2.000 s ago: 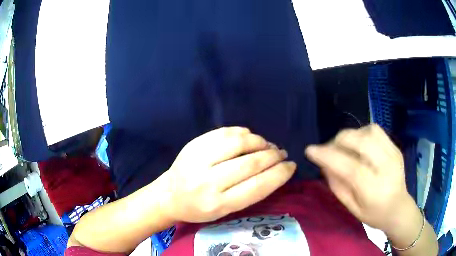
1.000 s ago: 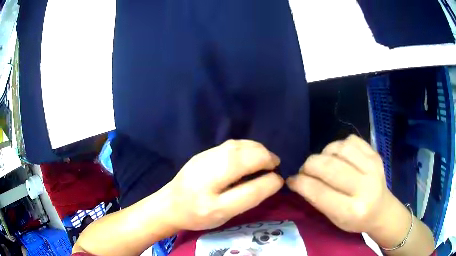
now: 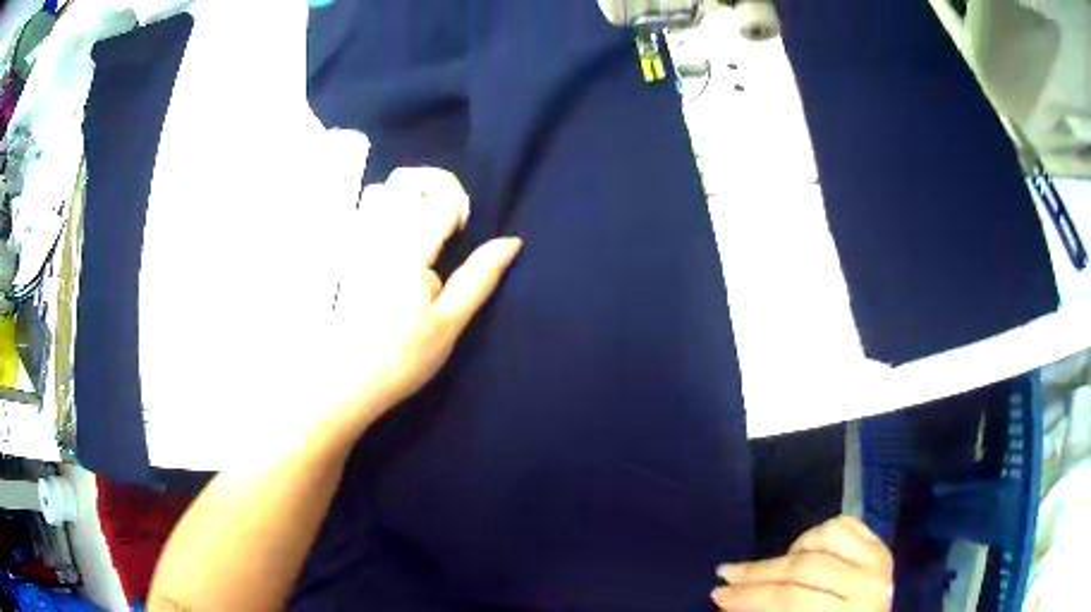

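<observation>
A large navy cloth panel [image 3: 598, 311] lies over the white table and hangs down over its front edge. Its right edge runs up to the presser foot [image 3: 652, 54] with yellow marks at the top. My left hand [image 3: 431, 251] is on the cloth left of the machine, thumb and fingers pinching a fold of it. My right hand [image 3: 820, 574] is low at the right, its fingertips at the cloth's right edge; whether it grips is hard to tell.
A narrow navy strip [image 3: 114, 263] lies on the table's left edge. Another navy piece [image 3: 933, 203] lies right of the needle plate [image 3: 754, 132]. Dark-handled snips [image 3: 1059, 221] lie at the far right. A blue basket [image 3: 1017, 478] is below the table.
The view has shifted up to show the machine foot. My left hand has moved from the near cloth edge up onto the table. My right hand has separated from it and sits low.
</observation>
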